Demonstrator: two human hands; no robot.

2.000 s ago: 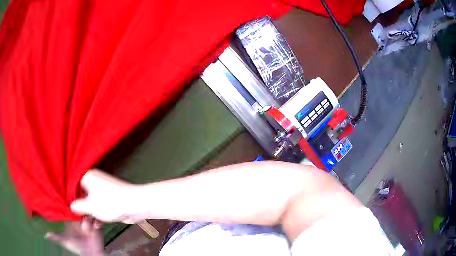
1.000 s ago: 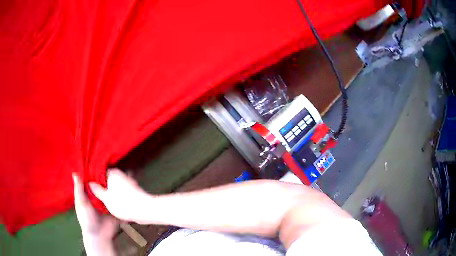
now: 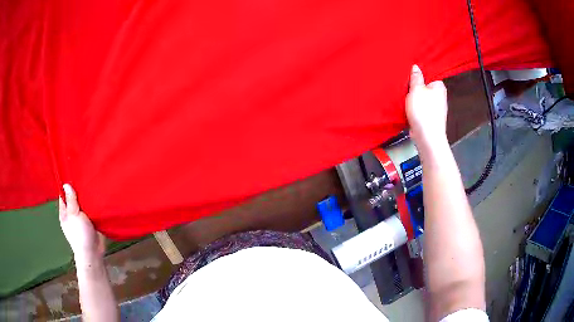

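The red fabric ply [image 3: 239,107] is spread open across the upper part of the view, its loose front edge running from lower left up to the right. My left hand [image 3: 78,226] holds this edge at the lower left, fingers partly hidden by the cloth. My right hand [image 3: 428,104] grips the edge at the right, thumb on top. The cloth hangs in a shallow curve between my hands, with creases above my left hand.
The end cutter [image 3: 399,188] stands below the cloth edge, partly behind my right forearm. Its black cable [image 3: 489,119] runs upward. Green fabric lay [image 3: 31,245] shows at left, a wooden strip [image 3: 168,247] near the table edge, a blue object [image 3: 330,212] beside the cutter.
My hands were together at the lower left on bunched cloth. My right hand has moved far right along the edge, and my left hand slightly left. The cloth between them is now spread out.
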